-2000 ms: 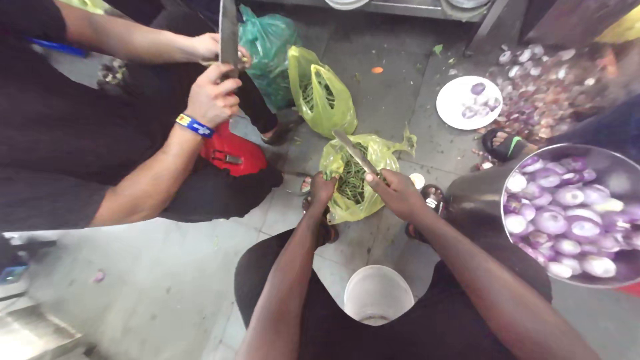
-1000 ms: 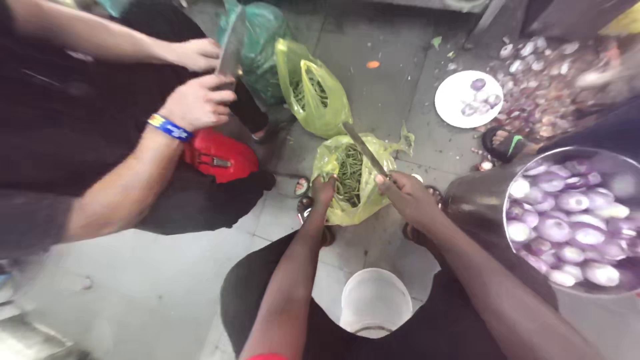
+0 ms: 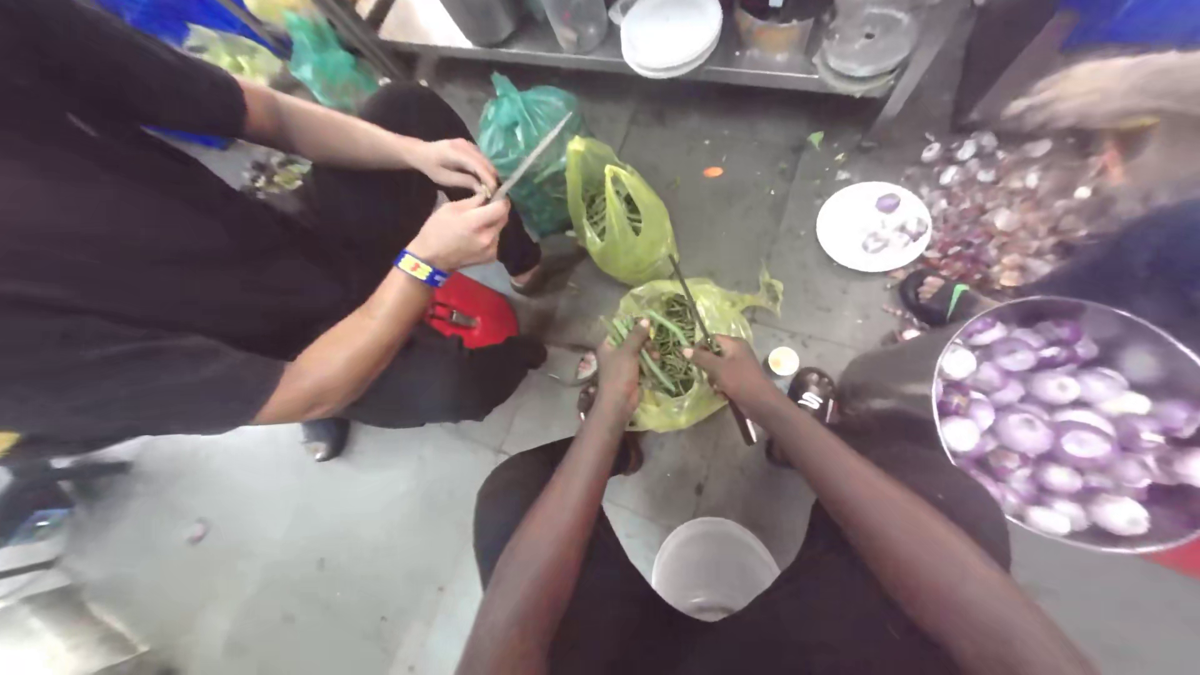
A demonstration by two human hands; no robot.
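My left hand [image 3: 622, 367] grips a small bunch of green beans [image 3: 667, 339] over an open yellow plastic bag [image 3: 689, 412] that holds more beans. My right hand [image 3: 733, 367] is closed around a knife [image 3: 689, 295], its blade pointing up and away across the bag and its dark handle end showing below the hand. A white plastic bucket [image 3: 715, 570] stands between my knees. A second yellow bag [image 3: 626, 246] with green beans sits just beyond the first.
At left a person in dark clothes holds a knife [image 3: 534, 155]. To the right are a large metal pot [image 3: 940, 412] of peeled onions, a white plate [image 3: 844, 230] and onion skins [image 3: 1012, 211]. Another person's arm is at upper right. A metal shelf [image 3: 581, 58] with dishes spans the top.
My left hand has come up with beans showing in it. The knife in my right hand now points more steeply away. The other person's knife has tilted to the right.
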